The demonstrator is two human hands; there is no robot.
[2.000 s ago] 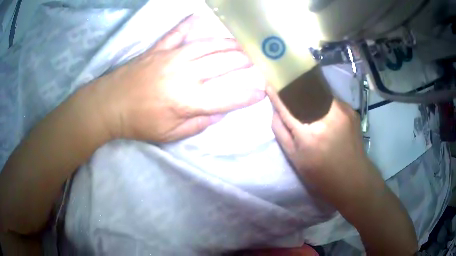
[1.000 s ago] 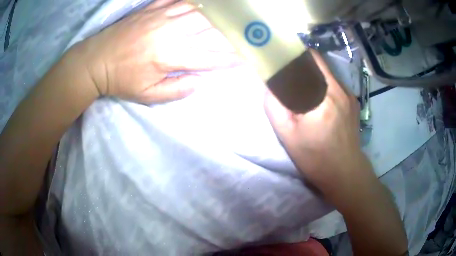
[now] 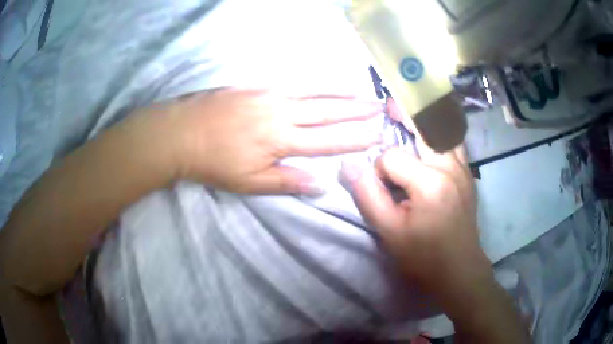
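Note:
A pale garment piece point(image 3: 269, 248) covers the table and hangs towards the lap, washed out by glare near the machine. My left hand point(image 3: 249, 141) lies flat on it, palm down, fingers pointing right towards the sewing spot. My right hand point(image 3: 430, 201) is at the cloth's right edge, thumb and forefinger bent close together at the cloth; whether they pinch it is unclear. The cream guard point(image 3: 396, 60) with a blue ring mark and brown rounded end point(image 3: 441, 125) hangs over the right fingers and hides the needle.
The sewing machine head point(image 3: 524, 33) fills the upper right. Green-teal scissor handles point(image 3: 541, 87) lie right of it. A dark seam crosses the white table point(image 3: 517, 195). Pale cloth point(image 3: 571, 259) hangs at the right. Shiny metal parts point(image 3: 474, 87) sit beside the guard.
My left hand has moved down and right across the cloth. The right thumb and forefinger now show bent below the guard. The guard appears farther right in view, and the cloth folds have shifted.

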